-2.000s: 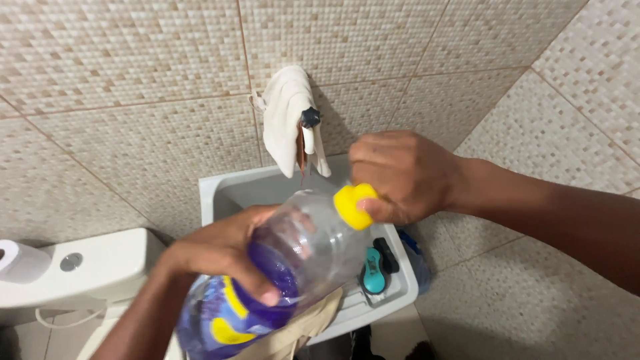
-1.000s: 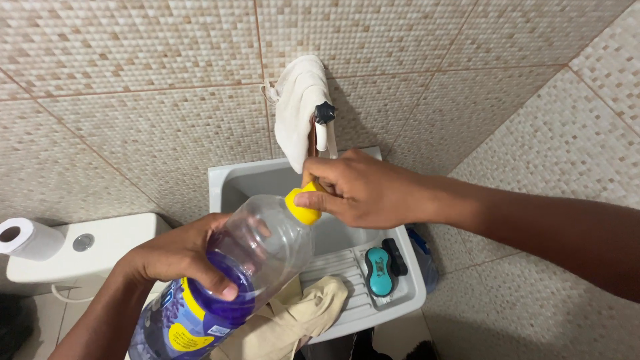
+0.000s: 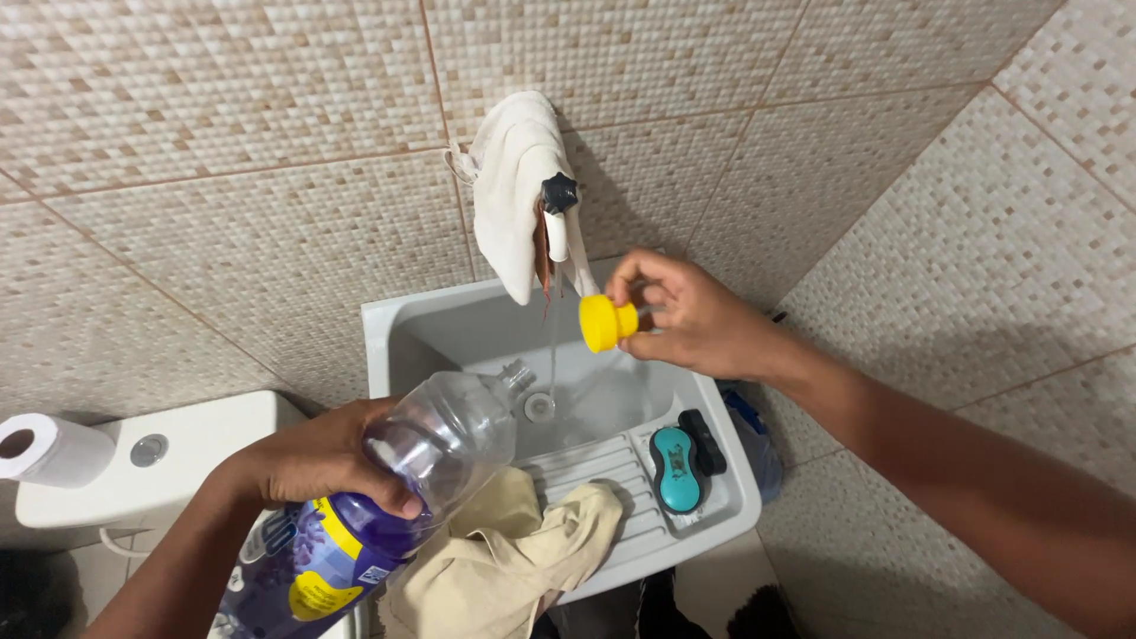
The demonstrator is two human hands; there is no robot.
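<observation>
My left hand point(image 3: 333, 461) grips a clear plastic bottle point(image 3: 457, 426) of purple liquid, tilted with its uncapped mouth toward the basin of a grey laundry sink point(image 3: 568, 590). My right hand point(image 3: 679, 315) holds the yellow cap point(image 3: 602, 324) between thumb and fingers, above the basin and apart from the bottle. A thin stream of water point(image 3: 554, 346) runs from the white tap point(image 3: 556, 235) with a black knob point(image 3: 559, 193), falling near the drain point(image 3: 539, 407). A white cloth point(image 3: 515, 186) hangs over the tap.
A beige cloth point(image 3: 524, 550) lies over the ribbed washboard and front edge. Beside it, a teal and black brush point(image 3: 678, 470) rests in a side tray with a black object point(image 3: 703, 441). At left, a toilet paper roll point(image 3: 58, 450) stands on the white cistern point(image 3: 213, 435). Tiled walls enclose the sink.
The yellow cap, on the bottle's neck in both earlier frames, is off and in my right hand, which has moved away to the right. The bottle's mouth is now bare.
</observation>
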